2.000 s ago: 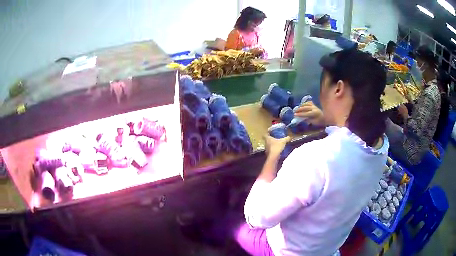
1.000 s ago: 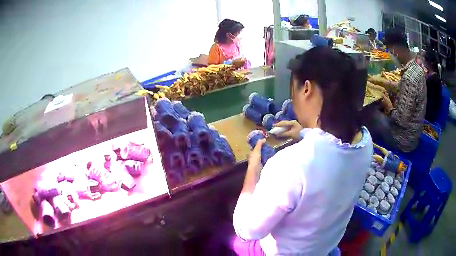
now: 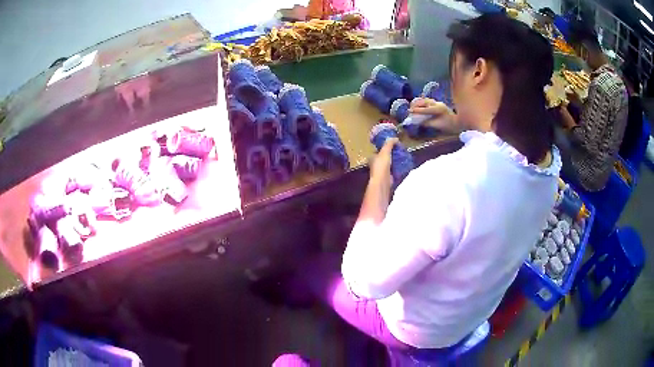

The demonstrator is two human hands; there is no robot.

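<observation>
Neither of my hands is in the picture. Nearest in front of me is the lit box (image 3: 129, 93), with a grey top and a glaring pink-white open front. Several loose ribbed tube parts (image 3: 190, 143) lie inside it, some with dark open ends facing out. Just right of the box, stacked blue tubes (image 3: 283, 132) form a pile on the bench (image 3: 343, 122). At the bottom left, a blue-violet crate (image 3: 86, 350) is cut off by the picture's edge, with something pale in it.
A seated person (image 3: 459, 236) at the right holds a blue tube (image 3: 391, 154) near more tubes (image 3: 387, 86). A yellow strip heap (image 3: 308, 44) lies behind. A blue crate of pale parts (image 3: 541, 281) and a blue stool (image 3: 613, 276) stand at the right.
The view has tilted down, so the bench things sit higher and the bottom-left crate shows more. The neighbour's hands have moved apart, one still holding a tube.
</observation>
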